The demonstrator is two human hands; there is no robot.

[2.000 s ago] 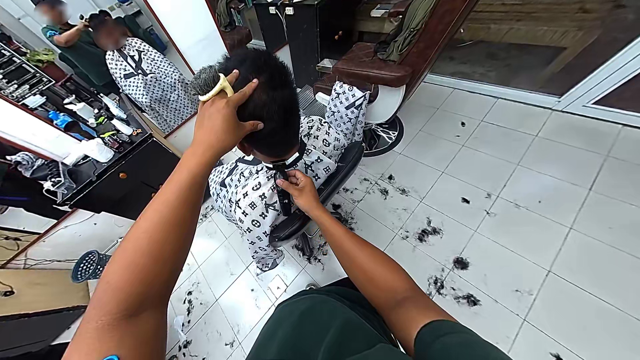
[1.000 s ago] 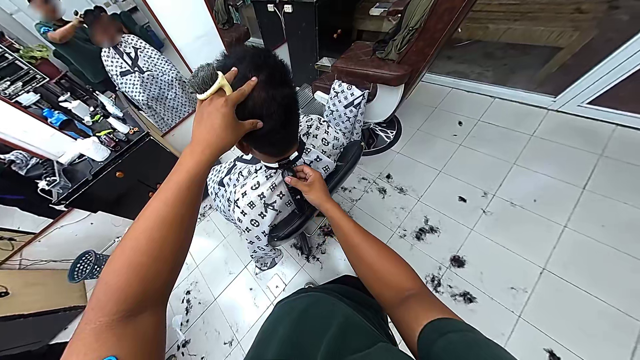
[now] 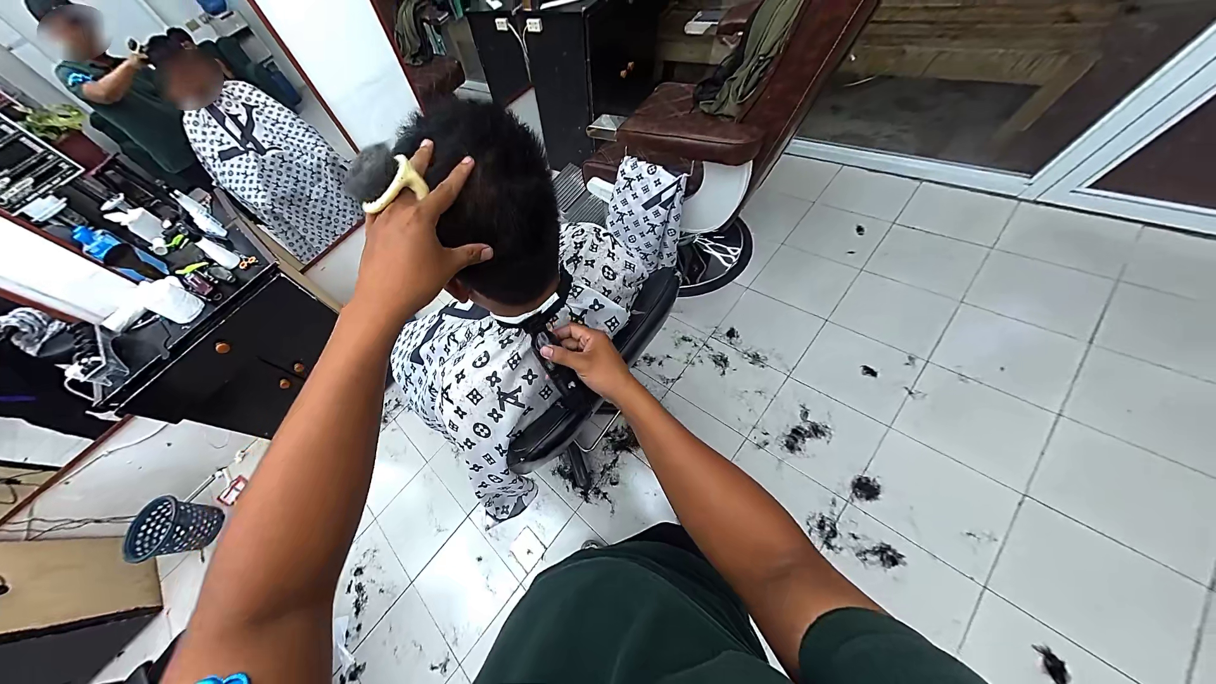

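Observation:
My left hand (image 3: 413, 233) rests spread on the back of a seated person's dark-haired head (image 3: 499, 199), and a neck duster brush with a cream handle (image 3: 399, 185) and grey bristles is held between its fingers. Low at the nape, my right hand (image 3: 591, 359) grips a dark hair clipper (image 3: 551, 356); its head end is close to the neck, though contact cannot be told. A white neck strip (image 3: 532, 312) lies around the neck above a white patterned barber cape (image 3: 480, 375), which spreads over the chair's black backrest (image 3: 655, 309).
A black counter (image 3: 237, 332) with bottles and tools stands left, below a mirror (image 3: 256, 123). A brown barber chair (image 3: 703, 133) stands ahead. Clumps of cut hair (image 3: 806, 432) lie on the tiled floor (image 3: 1007, 380). A perforated plastic basket (image 3: 176, 527) is at lower left.

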